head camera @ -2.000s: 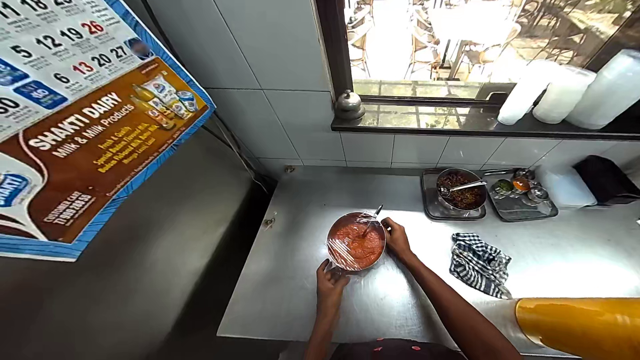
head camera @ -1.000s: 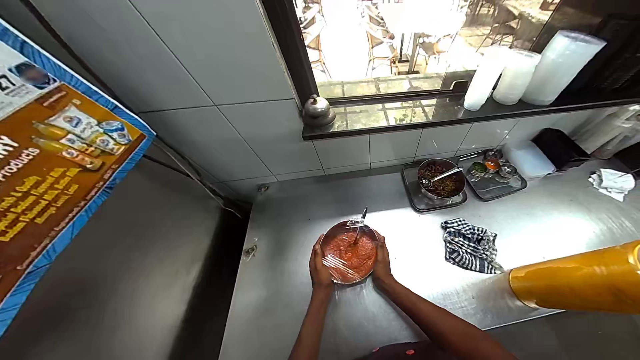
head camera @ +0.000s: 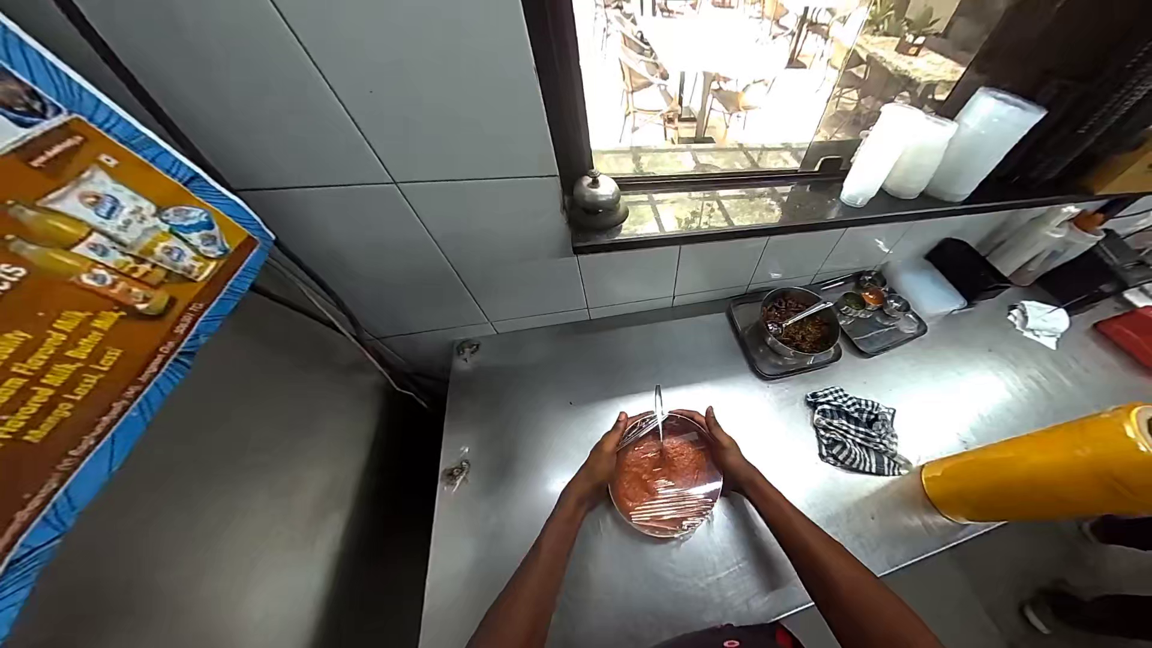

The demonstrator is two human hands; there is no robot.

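On the steel counter [head camera: 531, 387] is a round bowl of red-orange sauce [head camera: 666, 472], with clear plastic film [head camera: 670, 515] stretched over its near part. A metal spoon handle [head camera: 659, 409] rises from the sauce at the far side. My left hand [head camera: 601, 461] cups the bowl's left side, fingers at the far left rim. My right hand [head camera: 723, 450] rests against its right side in the same way, fingers around the far right rim. Both hands grip the bowl between them; the parts of the fingers behind the rim are hidden.
A checked cloth [head camera: 855, 432] and a large yellow roll [head camera: 1035, 463] lie to the right. Behind them, dark trays [head camera: 774, 360] hold a pot of dark food [head camera: 801, 326] and small bowls [head camera: 871, 297]. A bell [head camera: 598, 200] and stacked white containers [head camera: 985, 144] stand on the window ledge.
My left hand has gone from the bowl's near left edge up along its left side. The spoon handle, slanting right before, now points straight away from me. The view has shifted right.
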